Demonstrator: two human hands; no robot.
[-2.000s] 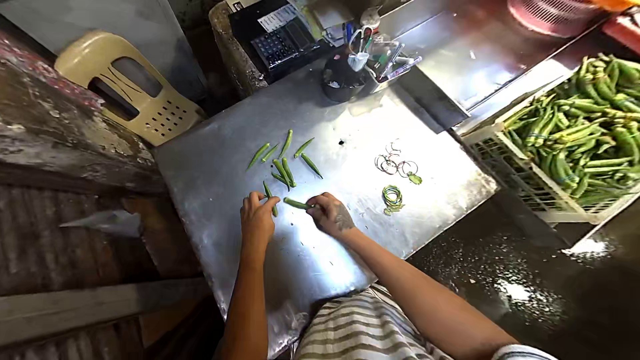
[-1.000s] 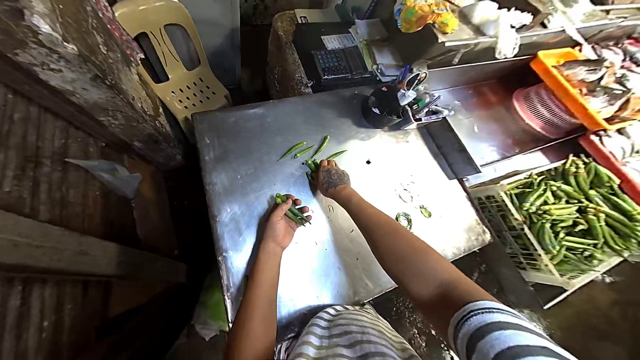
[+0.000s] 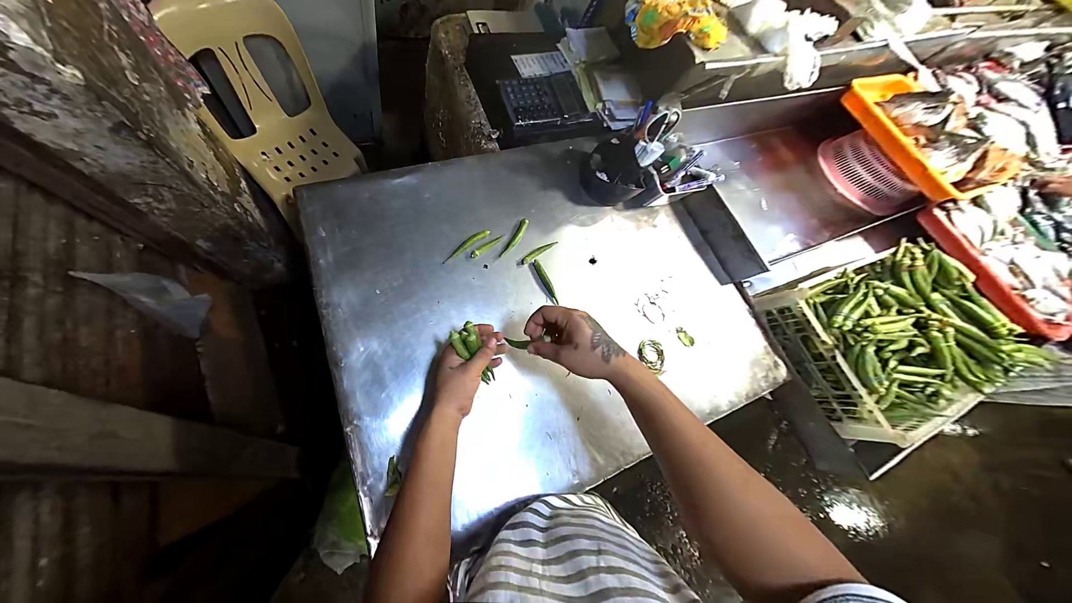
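My left hand (image 3: 466, 368) is closed around a small bunch of green okra pods (image 3: 471, 343) above the metal tabletop (image 3: 394, 276). Just to its right, my right hand (image 3: 574, 342) pinches a single okra pod (image 3: 519, 343) between thumb and fingers, its tip close to the left fingers. Several loose okra pods (image 3: 513, 238) lie beyond both hands, one of them (image 3: 544, 282) nearer the right hand. Right of the right wrist are a coil of green rings (image 3: 651, 356), some thin bands (image 3: 650, 307) and a small green scrap (image 3: 685, 337).
A black holder (image 3: 610, 172) with pens and scissors stands at the table's far edge, near a calculator (image 3: 540, 99). Off the right side is a plastic crate (image 3: 825, 368) heaped with okra; fish fill an orange tray (image 3: 888, 88). A beige plastic chair (image 3: 293, 155) stands beyond the left corner.
My right hand has moved from the loose pods back toward my left hand, now with one pod. Fewer pods lie loose than two seconds ago, and my left hand holds a bunch. The view has shifted.
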